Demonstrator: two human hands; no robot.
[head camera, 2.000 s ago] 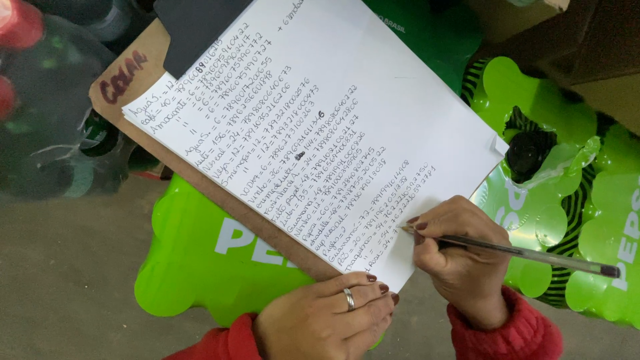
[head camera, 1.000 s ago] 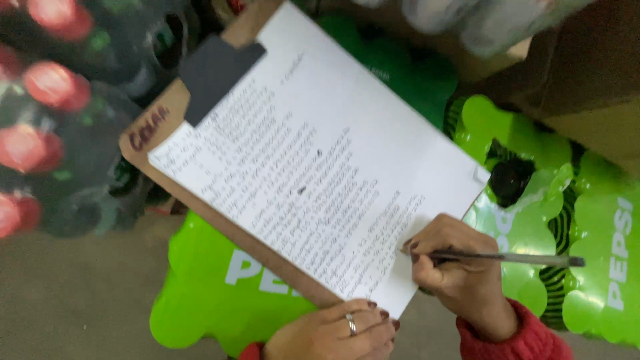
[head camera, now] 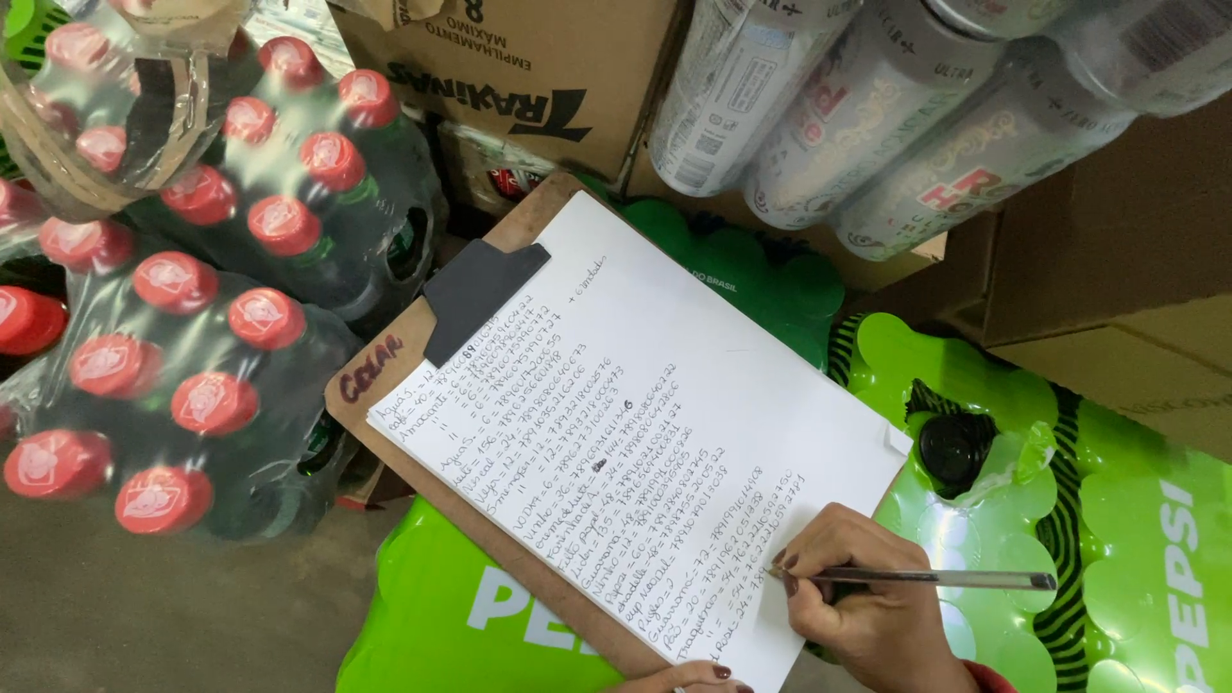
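My right hand [head camera: 861, 602] holds a ballpoint pen [head camera: 938, 577], its tip on the lower part of a white paper sheet [head camera: 712, 337] filled with handwritten lines. The sheet lies on a brown clipboard [head camera: 568, 602] under a black clip [head camera: 481, 298]. The clipboard is tilted and rests over green shrink-wrapped Pepsi packs [head camera: 423, 597]. My left hand [head camera: 679, 679] shows only partly at the bottom edge, fingers on the lower edge of the sheet and board; the rest of it is out of view.
Shrink-wrapped bottles with red caps [head camera: 212, 404] stand at the left. Wrapped silver cans [head camera: 866, 115] are at the upper right, near a cardboard box [head camera: 529, 77]. A dark green pack [head camera: 731, 269] lies behind the clipboard. A round black object [head camera: 953, 450] shows through torn green wrap. More cartons [head camera: 1116, 250] are at the right.
The view has shifted, bringing more bottles and cans into sight. My right hand still holds the pen at the sheet, where more writing now shows on the lowest line. Less of my left hand is visible.
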